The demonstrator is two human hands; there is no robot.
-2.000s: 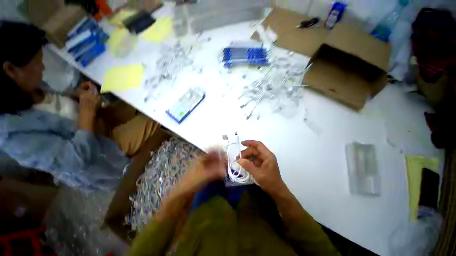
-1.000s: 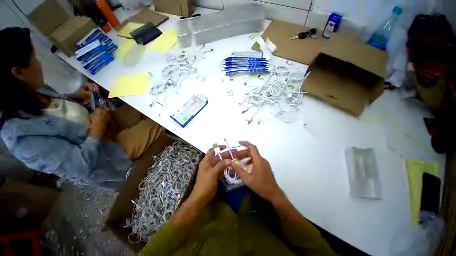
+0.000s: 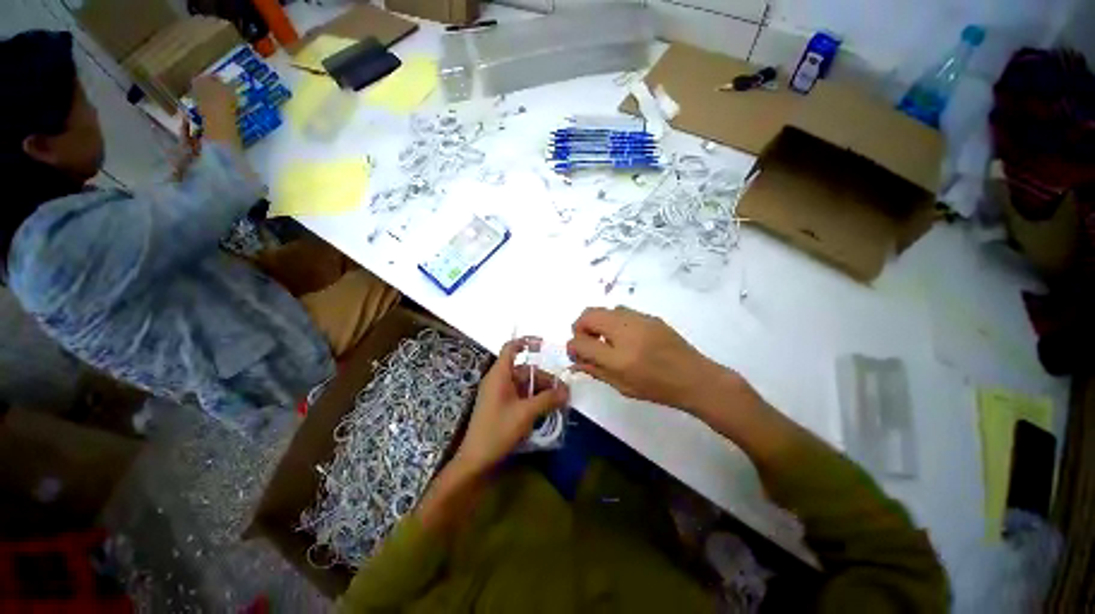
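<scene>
A coiled white USB charging cable [image 3: 548,427] lies in a clear plastic blister tray [image 3: 538,445] at the table's front edge. My left hand [image 3: 498,408] holds the tray and cable from the left, its thumb across the coil. My right hand [image 3: 630,354] is at the upper right of the tray with fingers pinched by the cable's plug end; what lies between the fingertips is too small to tell. A white retail box [image 3: 464,253] with blue edge lies flat on the table beyond my hands.
Loose cables [image 3: 672,216], a blue-edged box stack [image 3: 604,148] and an open brown carton [image 3: 841,198] stand behind. An empty tray [image 3: 877,414] and phone [image 3: 1030,468] lie right. A large carton of coiled cables [image 3: 396,444] stands left, beside a seated person [image 3: 156,276].
My right hand has moved off the coil to the upper right, its forearm now across the table edge. My left hand stays on the tray. The other person's arm has reached toward the boxes at back left.
</scene>
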